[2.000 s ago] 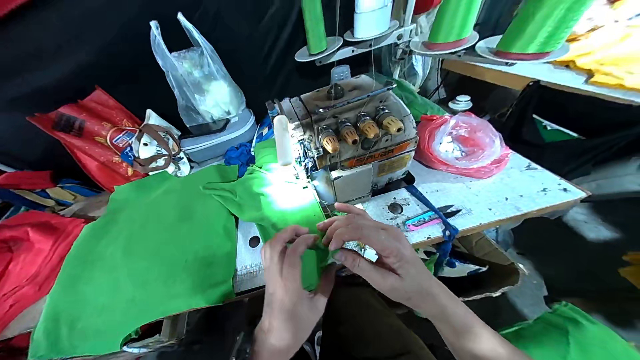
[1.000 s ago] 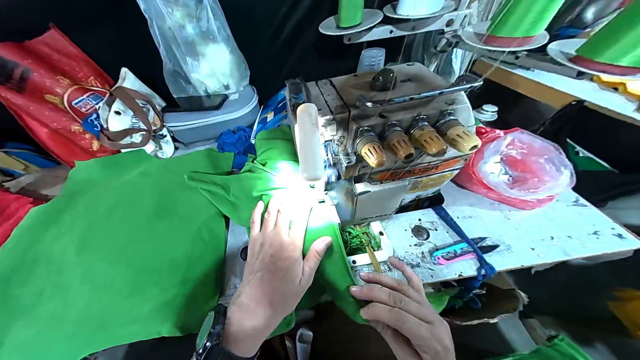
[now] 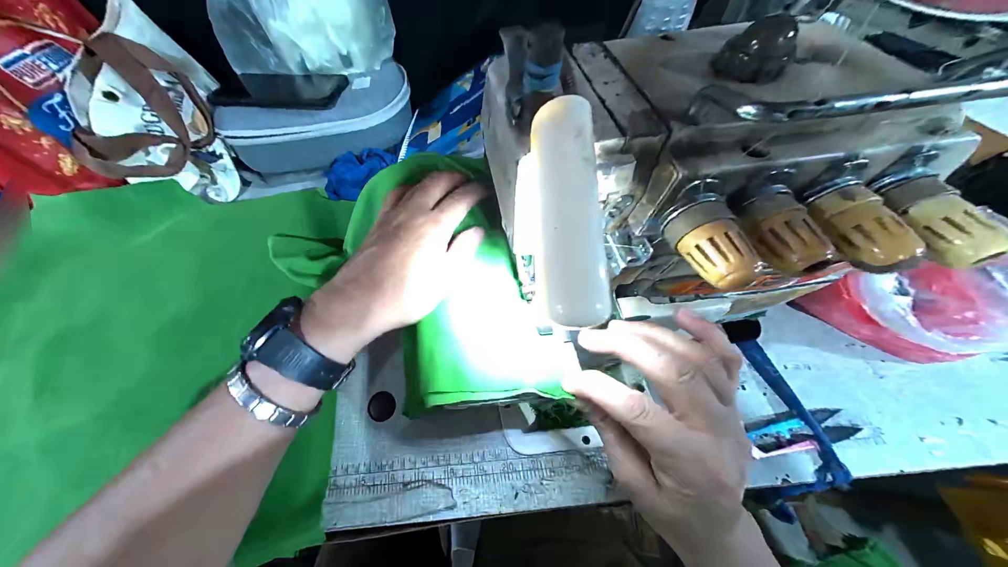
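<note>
An overlock sewing machine (image 3: 756, 142) with several tension dials stands at the right of the work area, its lamp lighting the sewing spot brightly. Green fabric (image 3: 465, 370) lies under the white front part of the machine. My left hand (image 3: 417, 252), with a watch and a bracelet on the wrist, rests on the fabric behind and left of the bright spot, its fingers bent over a raised fold. My right hand (image 3: 669, 394) touches the fabric's near right corner with thumb and fingertips. A wide green piece (image 3: 142, 315) spreads over the left side.
Thread snips (image 3: 795, 433) with a blue cord lie on the table (image 3: 906, 402) at right, near a red plastic bag (image 3: 913, 315). Behind at left are a grey case (image 3: 315, 134) with a phone (image 3: 279, 90) on it, a clear plastic bag and a printed cloth bag (image 3: 142, 102).
My left hand has moved away from me, to the far part of the fabric. My right hand is now at the fabric's near corner beside the machine. The view has moved closer to the machine.
</note>
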